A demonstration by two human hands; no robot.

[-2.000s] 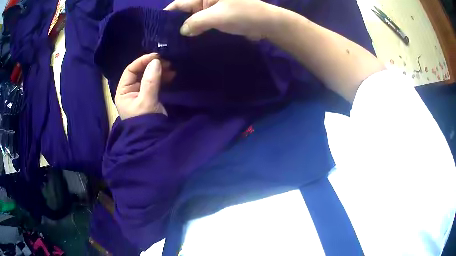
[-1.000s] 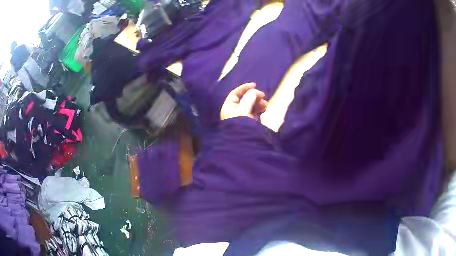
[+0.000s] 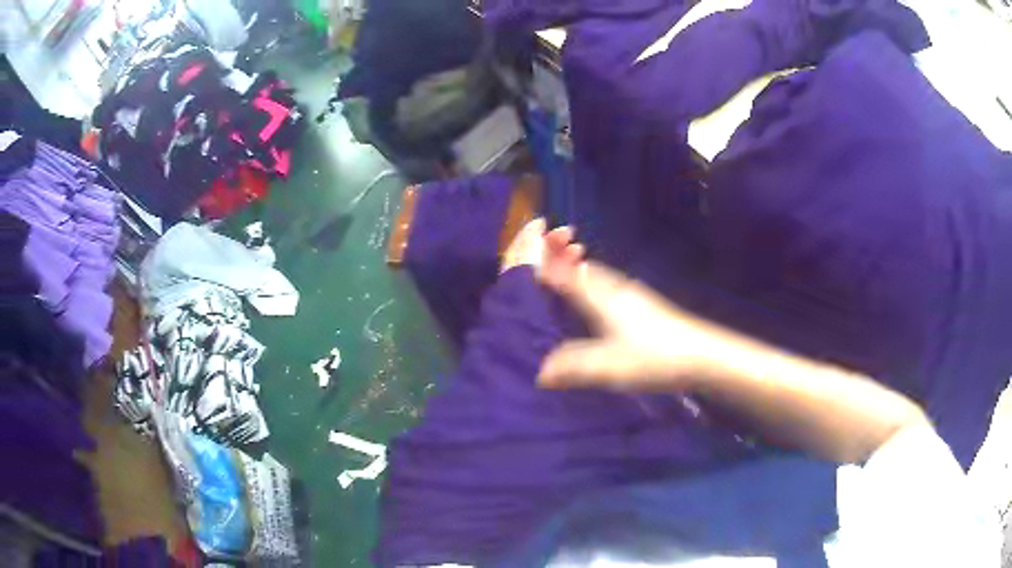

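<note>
The purple garment (image 3: 843, 189) covers the table in front of me and spreads in folds over my lap. A purple tube of cloth (image 3: 522, 366) covers my left forearm. My left hand (image 3: 533, 246) shows only as a small pale part at the tube's end; its grip is hidden. My right hand (image 3: 605, 338) is blurred and reaches from the right across the tube, beside my left hand. Its thumb is apart from its fingers, with purple cloth between and beneath them, and no clear pinch shows.
A purple-covered stool or bench (image 3: 461, 222) with wooden edges stands on the green floor (image 3: 344, 288). Left are a black-and-pink heap (image 3: 189, 128), lilac garments (image 3: 67, 222), black-and-white cloth (image 3: 205, 355) and a blue-and-clear plastic bag (image 3: 222, 499). White scraps (image 3: 361, 457) lie on the floor.
The view has swung left and down to the floor. The gathered band and white tab, earlier between both hands, no longer show. My right hand has come to the cloth over my left arm.
</note>
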